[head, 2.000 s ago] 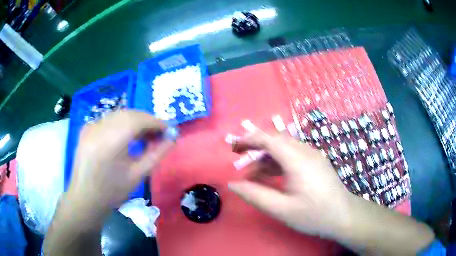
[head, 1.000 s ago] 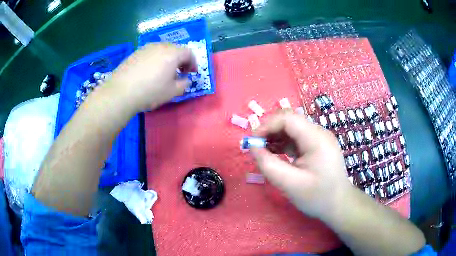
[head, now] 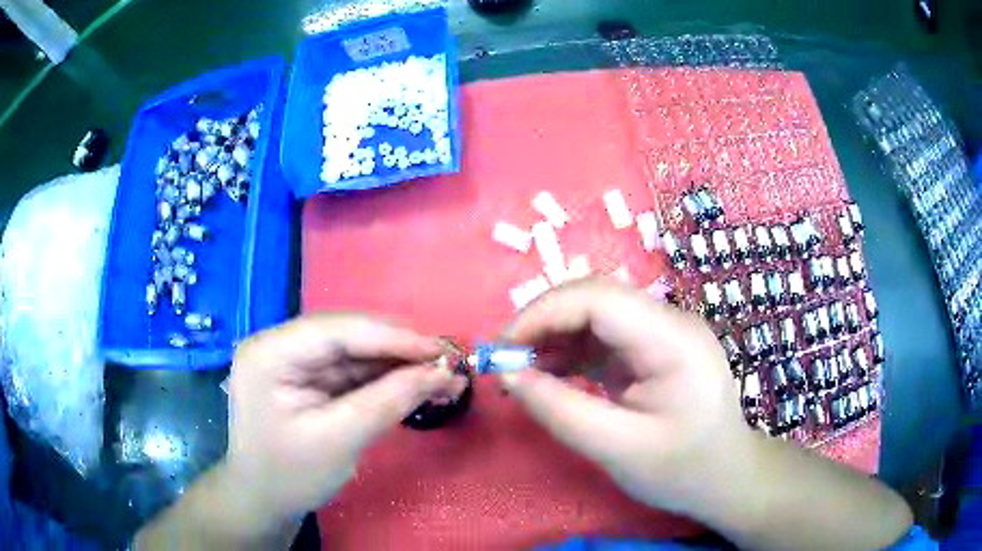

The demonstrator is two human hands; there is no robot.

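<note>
My right hand pinches a small silver cylindrical unit between thumb and forefinger, lying level above the mat. My left hand has thumb and forefinger pinched at the unit's left end, on a tiny pale piece mostly hidden by the fingertips, likely a white ring. White sleeves lie loose on the mat beyond my right hand. The black round dish is behind my left fingertips, partly covered.
The small blue bin holds white rings. The large blue bin holds loose silver units. A blister tray, partly filled, lies on the red mat. A second tray is at far right. A whitish bag is at far left.
My left hand has come back from the small blue bin to the unit in my right hand. My right hand has moved slightly left and down with the unit.
</note>
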